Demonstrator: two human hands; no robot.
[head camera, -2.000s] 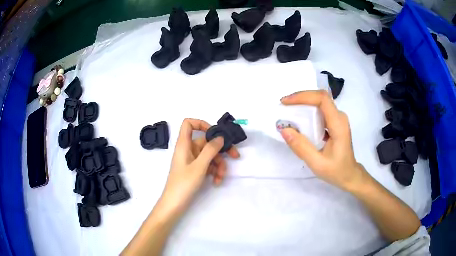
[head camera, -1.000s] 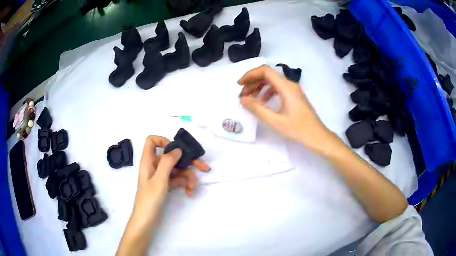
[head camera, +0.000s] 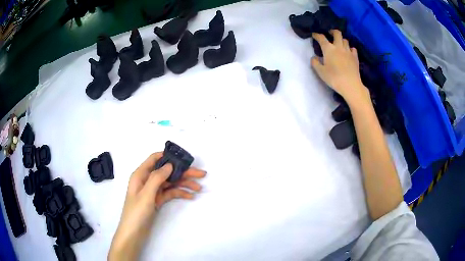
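Observation:
My left hand (head camera: 153, 181) holds a squarish black part (head camera: 176, 159) between thumb and fingers above the white sheet (head camera: 244, 204). My right hand (head camera: 339, 66) reaches over the heap of rounded black parts (head camera: 342, 133) beside the blue bin; its fingertips are at the upper parts, and whether it grips one cannot be told. The teal dispensing needle (head camera: 163, 123) lies on the sheet left of centre; its white bottle is nearly lost against the sheet. One squarish black part (head camera: 100, 167) lies alone to the left of my left hand.
Joined black pieces (head camera: 127, 76) stand in rows at the far edge. A small pointed black piece (head camera: 270, 79) lies right of them. A pile of squarish parts (head camera: 55, 201), a phone (head camera: 11, 196) and a beaded ornament (head camera: 10, 133) are at left. The blue bin (head camera: 408, 86) is at right.
My right hand has let go of the glue bottle, which lies on the sheet, and has moved right to the heap. My left hand still holds its part. The view has shifted right.

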